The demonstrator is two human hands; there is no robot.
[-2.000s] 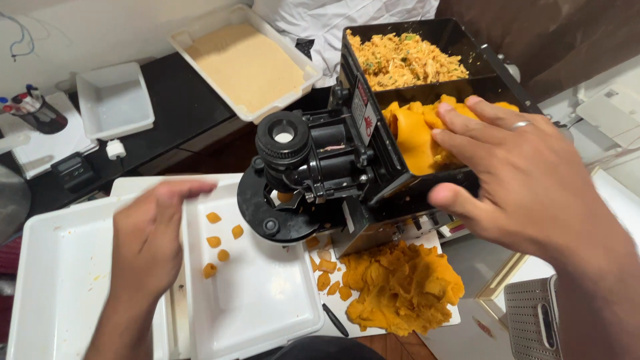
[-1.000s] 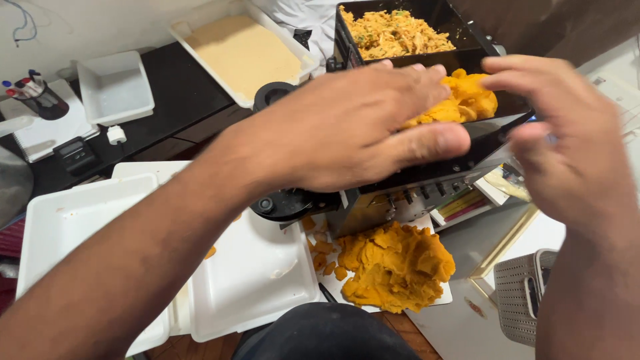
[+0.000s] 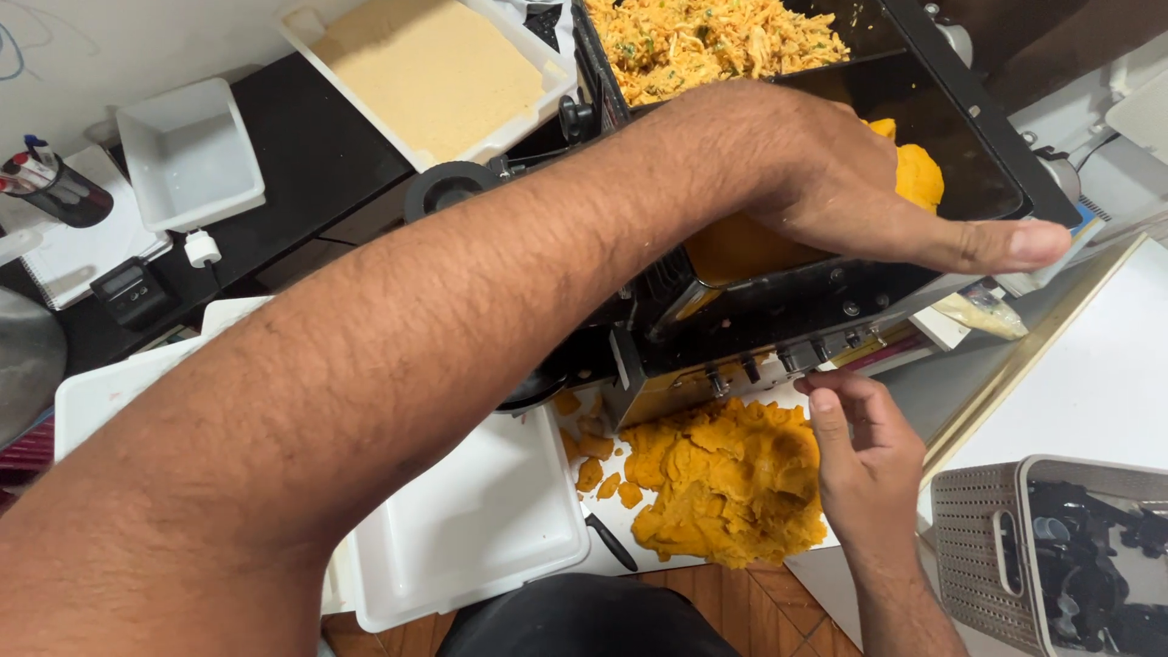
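Observation:
My left hand (image 3: 853, 182) reaches across the black forming machine (image 3: 776, 319) and presses into its near hopper, over orange dough (image 3: 917, 175); its thumb sticks out past the rim, and its fingertips are hidden. My right hand (image 3: 862, 447) is at the knobs and switches on the machine's front panel, fingers curled; whether it grips one cannot be seen. Shredded orange filling with green bits (image 3: 721, 46) lies in the far hopper. Below the machine, a large mound of orange dough (image 3: 730, 484) sits on a white surface beside small formed pieces (image 3: 590, 474).
A black-handled knife (image 3: 611, 543) lies between the mound and a white tray (image 3: 474, 511). A tray of pale crumbs (image 3: 433, 73), an empty white container (image 3: 190, 155), a pen cup (image 3: 68, 193) and a small black device (image 3: 134, 292) stand left. A perforated basket (image 3: 981, 547) is at lower right.
My left hand has crossed from over the white trays to the near hopper. My right hand has moved from the hopper down to the front panel.

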